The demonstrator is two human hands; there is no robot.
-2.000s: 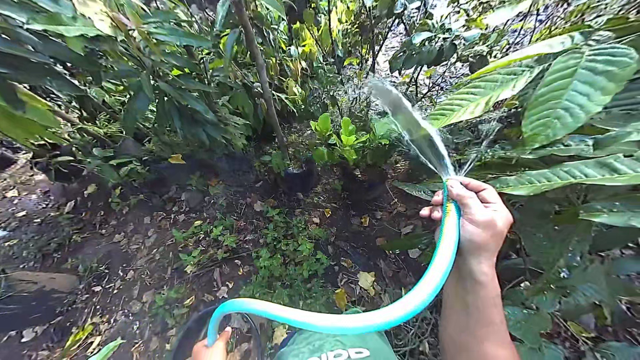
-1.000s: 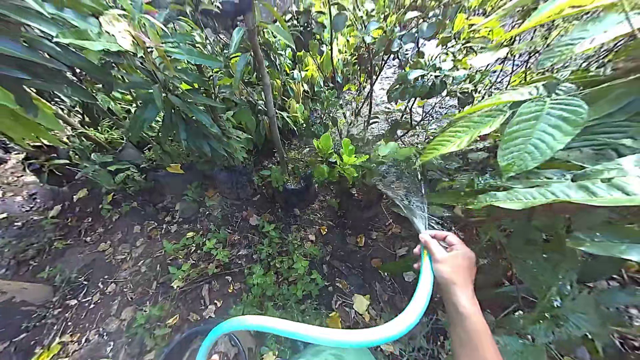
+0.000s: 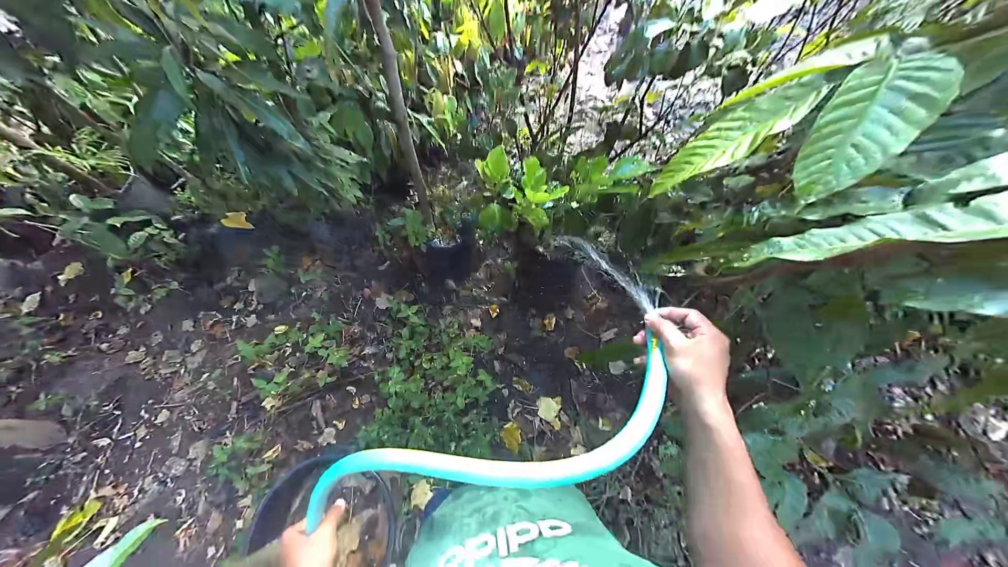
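Note:
A turquoise garden hose [image 3: 512, 471] curves across the bottom of the view. My right hand [image 3: 687, 350] pinches its open end, thumb and fingers around the tip. A water jet [image 3: 606, 268] sprays from there up and to the left, toward the dark soil by a small bright-green leafy plant [image 3: 524, 187]. Low at the left, my left hand [image 3: 313, 539] is closed around the hose further along, partly cut off by the frame's lower edge. Beside and behind that hand is the rim of a dark round container [image 3: 272, 500].
A thin tree trunk [image 3: 398, 110] rises at upper centre, with a dark plant pot [image 3: 449, 256] near its foot. Large ribbed leaves [image 3: 878, 126] hang at the right. Low weeds [image 3: 429, 378] and fallen leaves cover the soil. A stone-like object [image 3: 30, 435] lies far left.
The jet, wide and pointing far up two seconds ago, now falls lower and to the left, nearer the small plant. My right hand still grips the hose end.

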